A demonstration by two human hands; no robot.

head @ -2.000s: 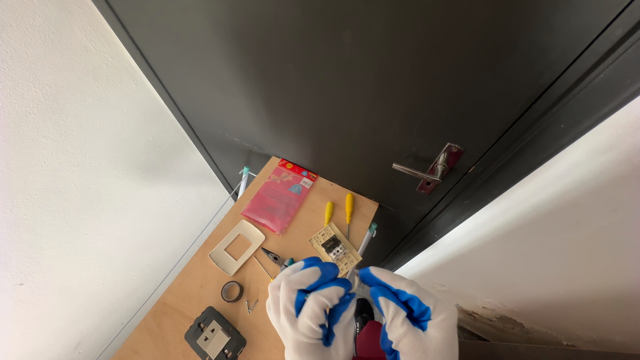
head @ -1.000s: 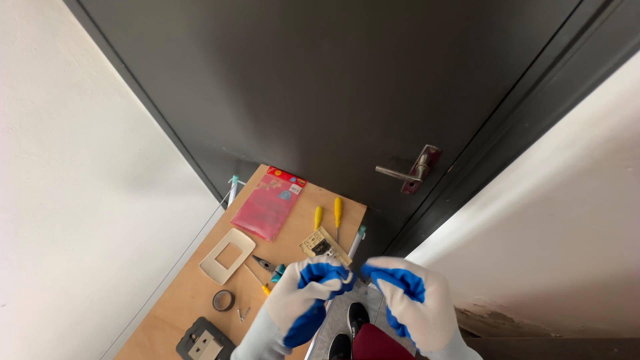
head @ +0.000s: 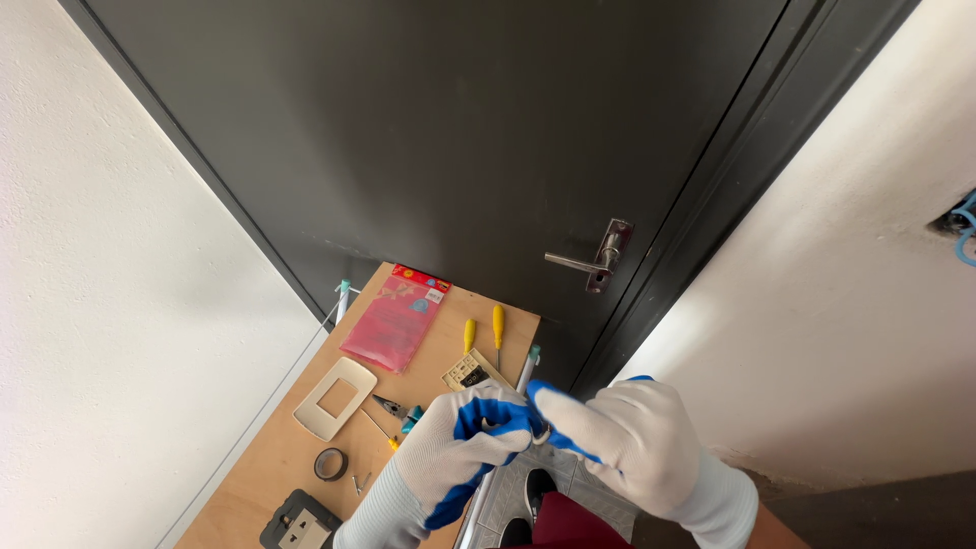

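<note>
My left hand (head: 473,450), in a white glove with blue palm coating, is closed on a small pale object (head: 541,435) whose kind I cannot tell. Against it, fingertips touching the same spot, is my right hand (head: 625,442) in a matching glove. Behind my left hand lies a beige socket module (head: 462,372) with a dark part on it, partly hidden. Two yellow-handled screwdrivers (head: 498,326) (head: 469,335) lie just past it. Pliers with teal grips (head: 392,406) and another yellow screwdriver (head: 392,443) are left of my left hand.
The wooden board (head: 252,488) also carries a beige cover frame (head: 301,412), a pink plastic packet (head: 396,320), a tape roll (head: 331,463), screws (head: 361,483) and a dark socket unit (head: 301,526). Beyond stands a grey door with a metal handle (head: 577,263). Blue wires (head: 967,229) leave the right wall.
My hands, slightly apart one second ago, are now together at the fingertips. The view has shifted, bringing the blue wires in the right wall into sight.
</note>
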